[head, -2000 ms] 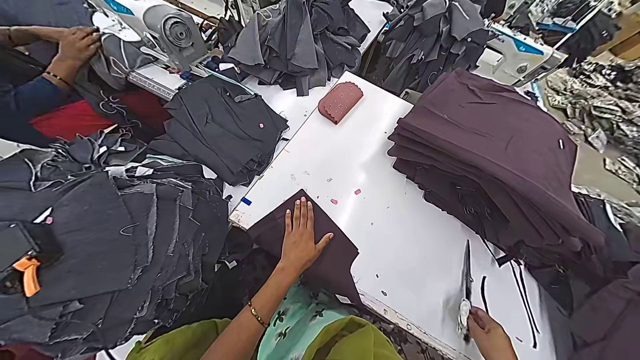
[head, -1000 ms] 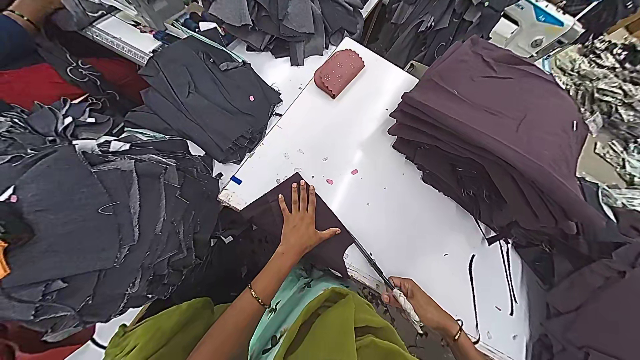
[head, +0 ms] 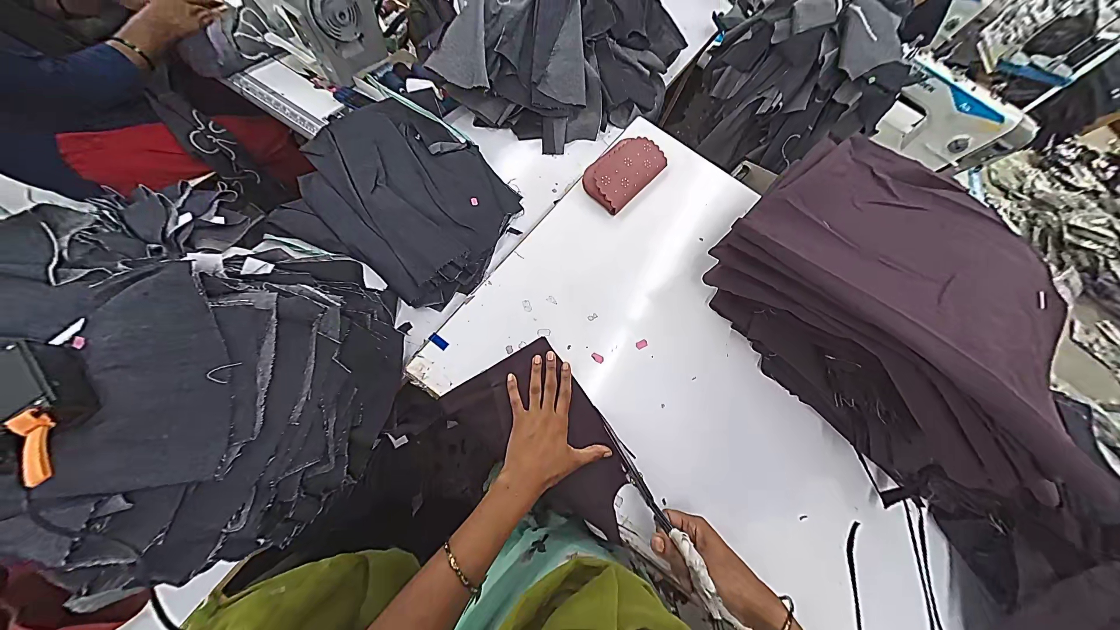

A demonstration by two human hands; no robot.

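Observation:
My left hand [head: 544, 429] lies flat, fingers spread, on a dark maroon fabric piece [head: 490, 394] at the table's near edge. In my right hand [head: 713, 560] is a pair of scissors [head: 647, 494] with wrapped, whitish handles. Their long dark blades lie along the right edge of the fabric piece; whether cloth is between them cannot be told. A tall stack of folded maroon fabric [head: 910, 271] rests on the right of the white table [head: 674, 376].
A red scalloped case [head: 625, 173] sits near the table's far corner. Grey fabric piles [head: 157, 376] cover the left. Behind stand sewing machines [head: 954, 109]; a co-worker's hand [head: 171, 22] shows at upper left. Black strips [head: 853, 569] lie at lower right.
My right hand has brought the scissors leftward from the table's right side to the fabric piece's edge. My left hand has stayed on the fabric.

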